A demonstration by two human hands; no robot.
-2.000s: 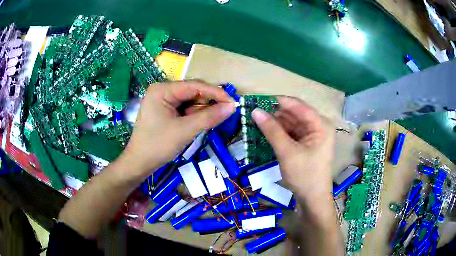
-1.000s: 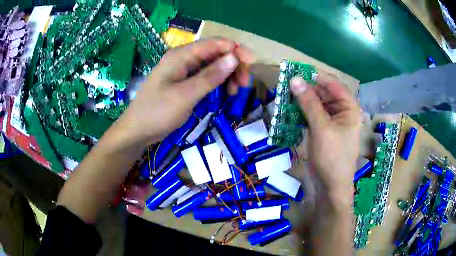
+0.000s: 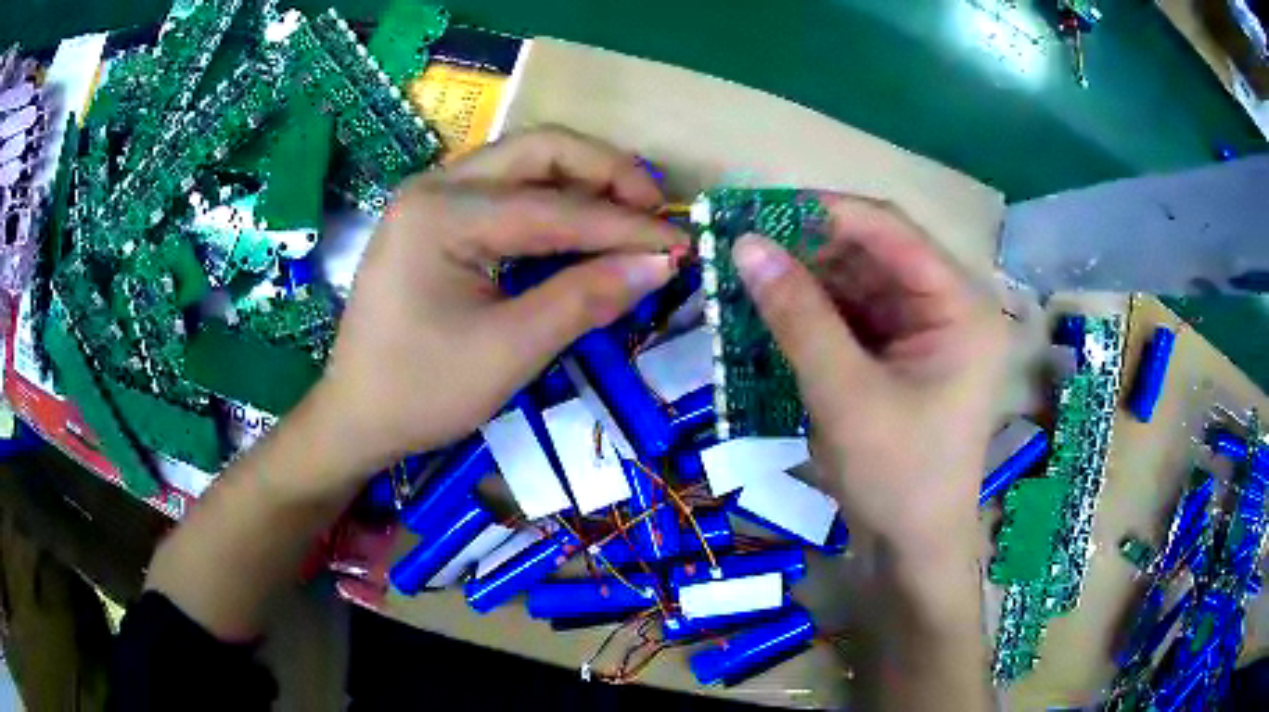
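My right hand holds a green board panel upright over the heap, thumb on its face. White parts run down the panel's left edge. My left hand has its fingertips pinched at the panel's upper left edge, on thin battery leads; yellow and red show there. The lead plug is too small to tell. Blue battery cells, several with white pads, lie heaped below my hands with thin red, black and orange wires among them.
Many board panels are piled at left, beside pink housings. More panels and wired blue cells lie at right on brown cardboard. A grey metal post crosses the right side. The green belt runs behind.
A second ago my left hand was apart from the panel; now its fingertips are at the panel's edge. The panel has moved left and slightly down, and stands straighter.
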